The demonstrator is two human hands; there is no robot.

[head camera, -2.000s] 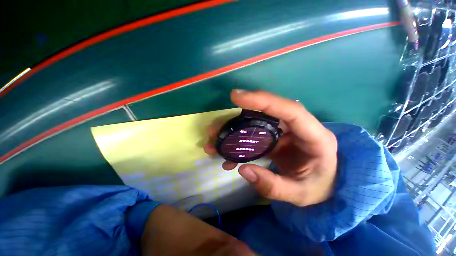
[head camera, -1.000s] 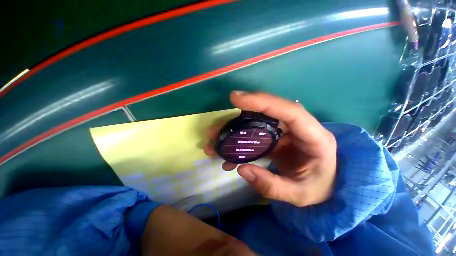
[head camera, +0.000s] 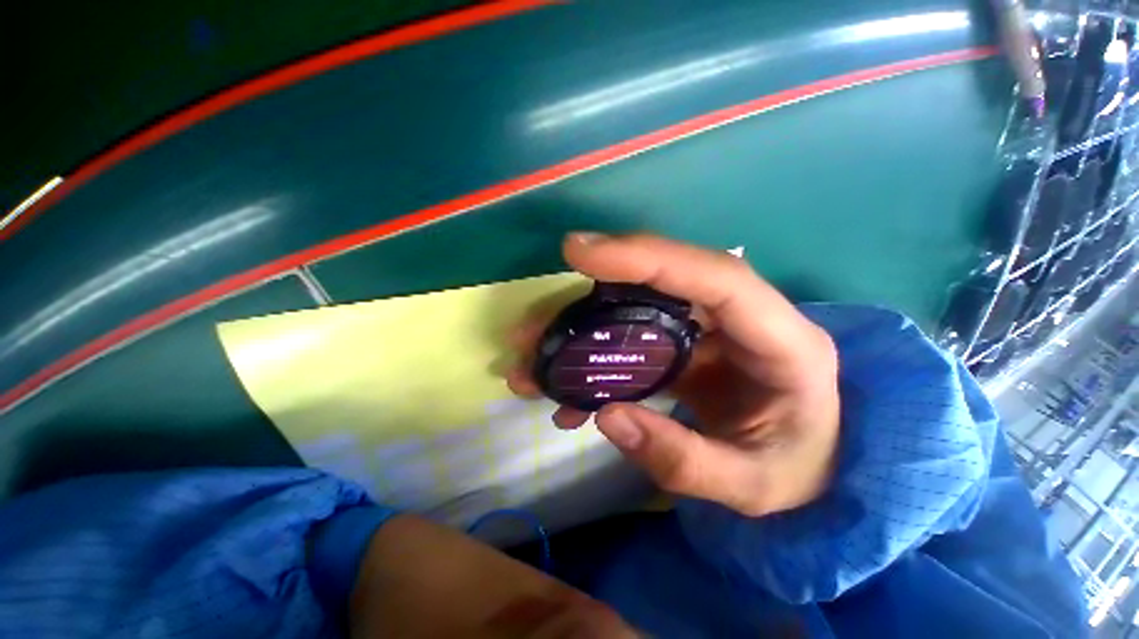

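A black round smartwatch (head camera: 615, 356) is held in my right hand (head camera: 737, 375), over the paper sheet (head camera: 375, 362). Its screen is lit with purple menu rows and short white text, too small to read. My right thumb is at the lower edge of the case, my index finger is above it, and other fingertips show behind it on the left. My left forearm (head camera: 462, 587) crosses the bottom edge. The left hand is mostly cut off by that edge, so its fingers and anything in them are hidden.
A green bench mat (head camera: 824, 175) with red lines lies under the sheet. A clear plastic tray (head camera: 1062, 212) with black watches is at the right, with a pen (head camera: 1022, 63) at its upper left. A thin blue cord (head camera: 518, 518) is near my left wrist.
The text rows on the watch screen have changed. The watch and my right hand have shifted very slightly. My left forearm lies slightly lower than two seconds ago.
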